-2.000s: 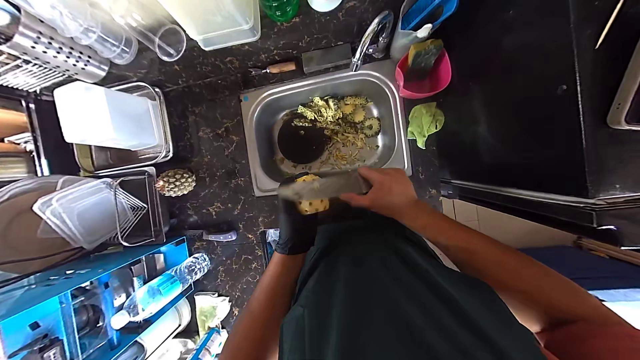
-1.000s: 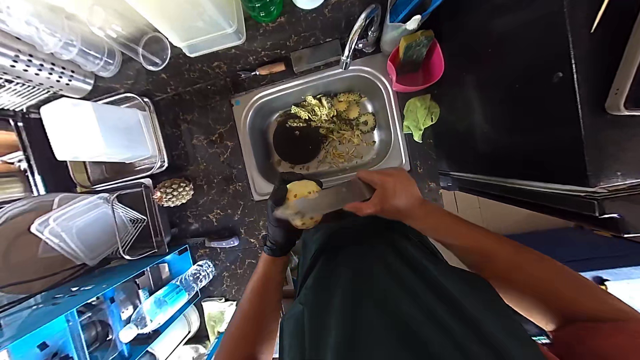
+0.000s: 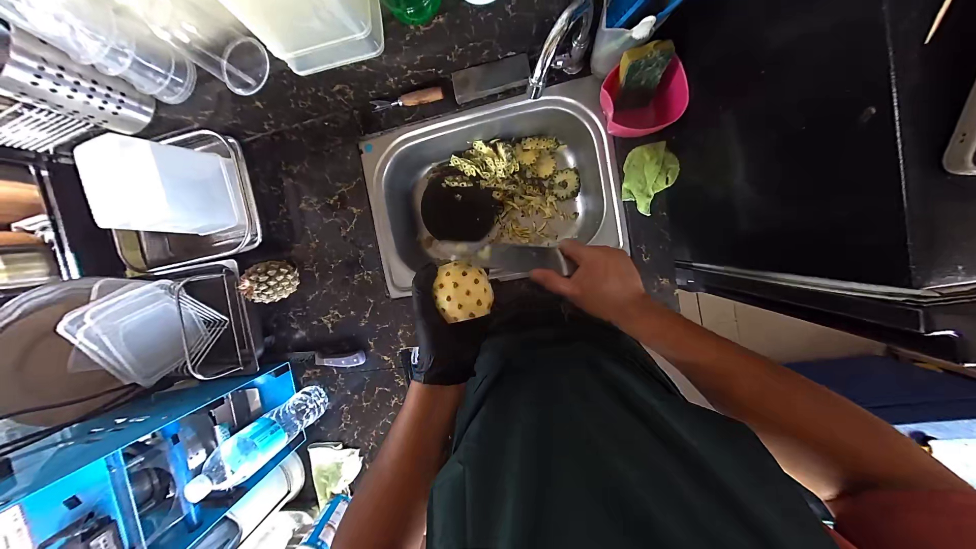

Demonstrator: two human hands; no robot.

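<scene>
My left hand point(image 3: 446, 343), in a black glove, holds a peeled pineapple point(image 3: 463, 292) dotted with brown eyes, at the near edge of the steel sink point(image 3: 389, 252). My bare right hand point(image 3: 598, 278) grips a wide-bladed knife point(image 3: 522, 258); its blade points left, just beyond the pineapple and over the sink's near side. Whether the blade touches the fruit I cannot tell. Pineapple peelings point(image 3: 526, 171) and small yellow strips lie in the basin beside a dark round area point(image 3: 457, 206).
Around the sink are a faucet point(image 3: 560, 46), a sharpening stone point(image 3: 490, 78), a wooden-handled tool point(image 3: 412, 97), a pink container point(image 3: 656, 107) with a sponge, and a green cloth point(image 3: 649, 175). Leftward lie a pineapple piece point(image 3: 269, 281) and a purple-handled knife point(image 3: 339, 358).
The knife blade lay across the pineapple before and is now on its sink side. The pineapple shows more of its round, eye-dotted surface in my left hand.
</scene>
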